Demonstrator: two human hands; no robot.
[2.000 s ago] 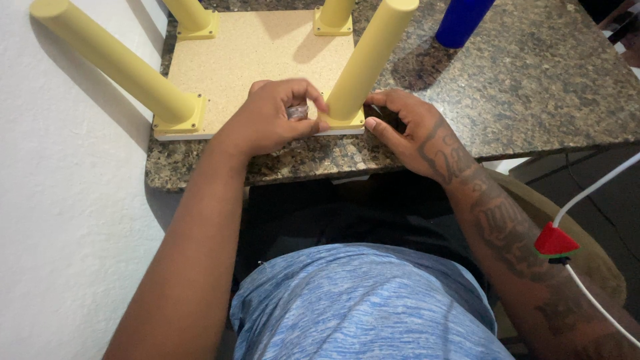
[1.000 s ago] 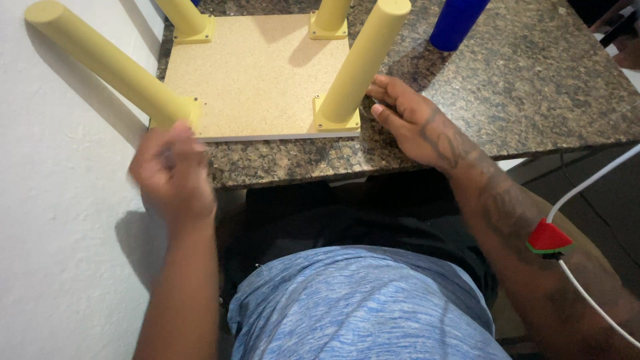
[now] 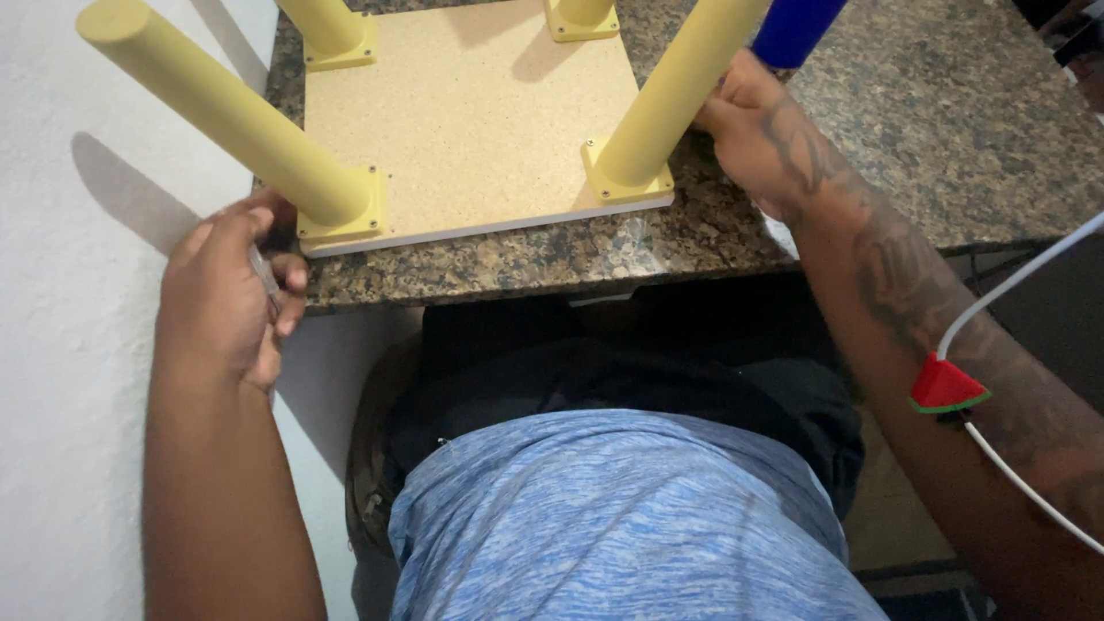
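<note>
A particleboard panel lies on the granite countertop with yellow legs standing up from its corners on screwed square plates. At its near left corner, by the front left leg, is my left hand, with a small clear plastic item held in the palm and curled fingers. My right hand is beyond the front right leg, beside the panel's right edge. Its fingers are bent and partly hidden by that leg, so whether they hold something cannot be told.
A blue cup stands behind my right hand. The white wall runs close along the left of the granite countertop. A white cable with a red and green wedge-shaped piece crosses over my right forearm.
My left hand has moved left from the front right leg to the panel's near left corner. My right hand has moved farther back along the panel's right side, and its fingers have curled.
</note>
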